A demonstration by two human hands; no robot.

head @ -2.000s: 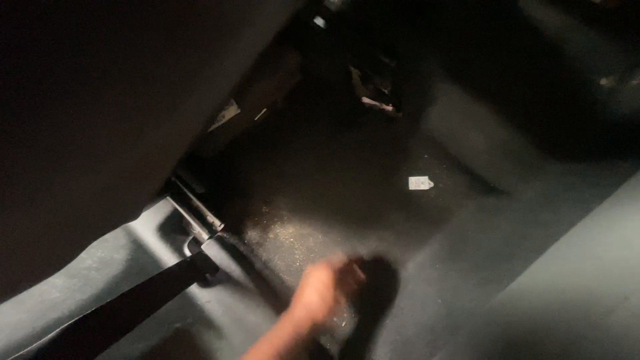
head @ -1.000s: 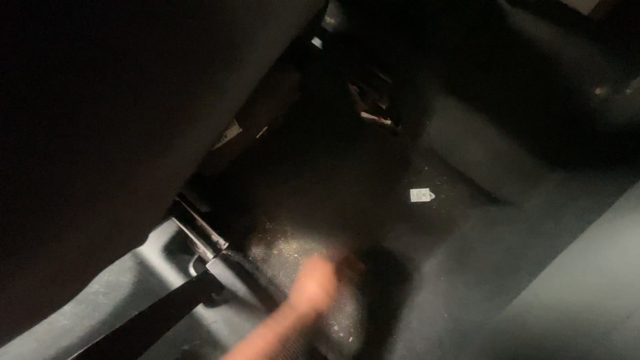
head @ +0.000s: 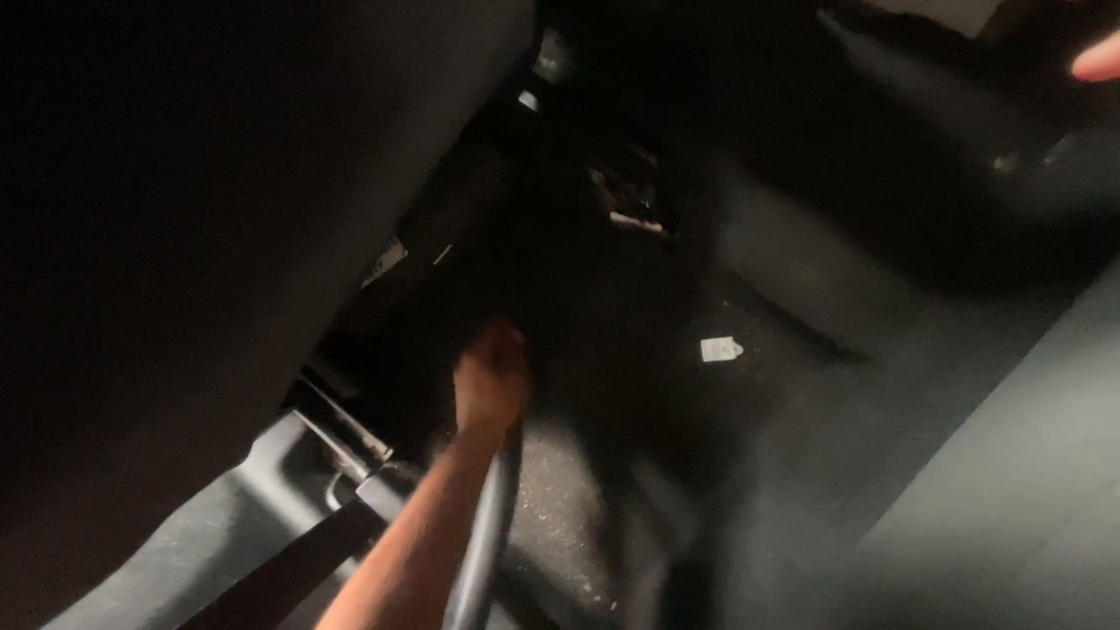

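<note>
My left hand [head: 493,376] reaches down from the bottom edge into the dark footwell of a vehicle, its fingers curled around the end of a grey hose or tube [head: 484,542]. The tube runs down beside my forearm to the bottom edge. Whatever lies beyond the fist is lost in shadow. A lit patch of dark carpet [head: 556,507] with light specks and debris lies right of the tube. At the upper right edge a fingertip [head: 1098,63] shows, seemingly of my right hand; the rest of that hand is out of frame.
A dark seat [head: 219,219] fills the left side. Below it are a metal seat rail [head: 346,442] and a black strap [head: 297,560]. A small white tag [head: 720,349] lies on the floor to the right. A pale grey panel [head: 1006,490] borders the lower right.
My left hand has moved up and to the left, farther into the dark area by the seat. The grey tube now shows plainly beneath it. A fingertip has appeared at the upper right.
</note>
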